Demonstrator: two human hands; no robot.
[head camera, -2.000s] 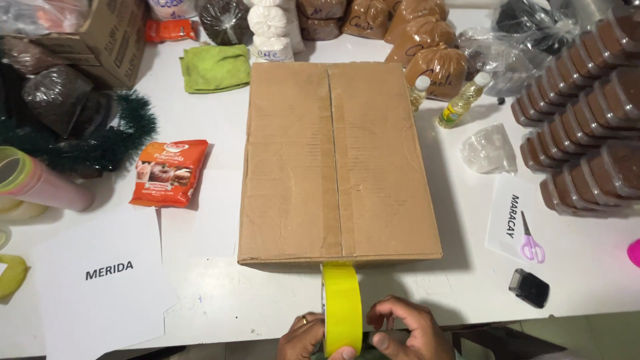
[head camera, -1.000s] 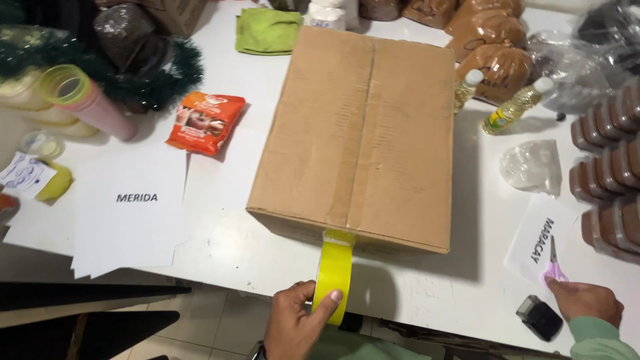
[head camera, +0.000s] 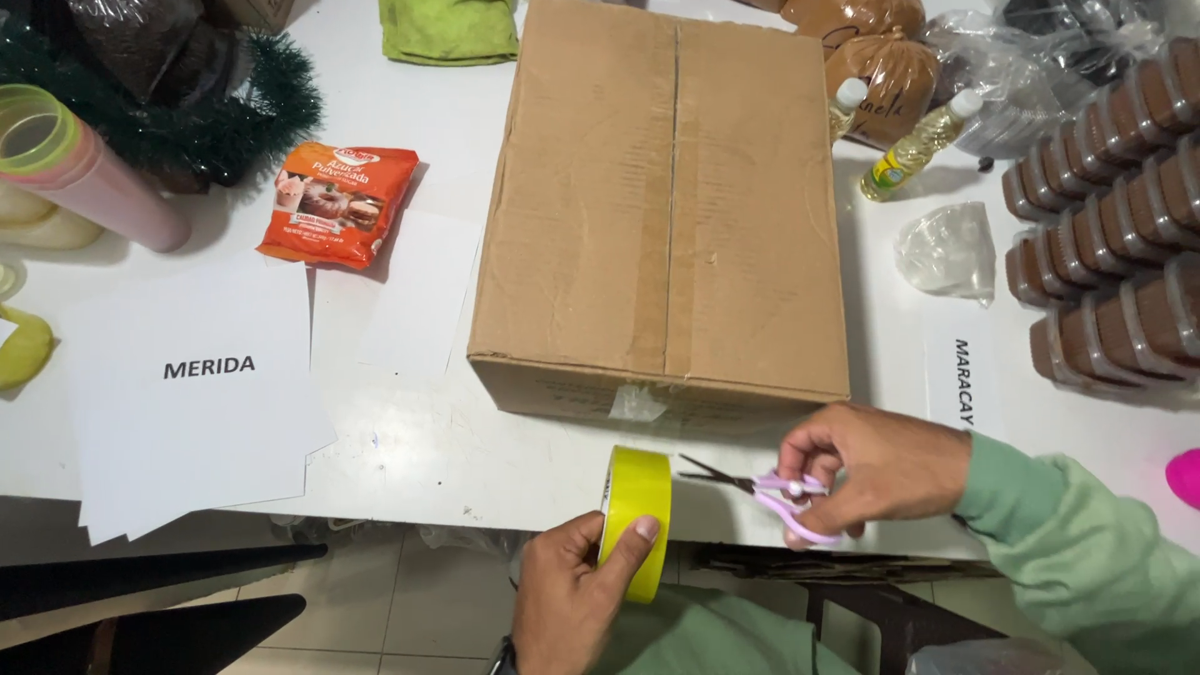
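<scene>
My left hand (head camera: 579, 586) grips a roll of yellow packing tape (head camera: 639, 520), just off the front edge of the table. To its right, my right hand (head camera: 862, 469) has its fingers in the handles of lilac-handled scissors (head camera: 783, 499). Their blades are parted and point left at the roll without touching it. Behind both hands stands a cardboard box (head camera: 666, 206) with its top flaps meeting at a centre seam. A small piece of clear tape (head camera: 639, 401) sticks to the box's front face, below the seam.
Printed paper sheets (head camera: 197, 422) and an orange sugar packet (head camera: 339, 204) lie left of the box. Beyond them are a pink tumbler (head camera: 103, 178) and green tinsel (head camera: 272, 103). On the right are an oil bottle (head camera: 914, 150), a clear plastic bag (head camera: 947, 251) and stacked brown-filled containers (head camera: 1106, 253).
My right hand has lifted the scissors from the table's right side and brought them left beside the roll. The yellow roll, earlier against the box's front, is now apart from it.
</scene>
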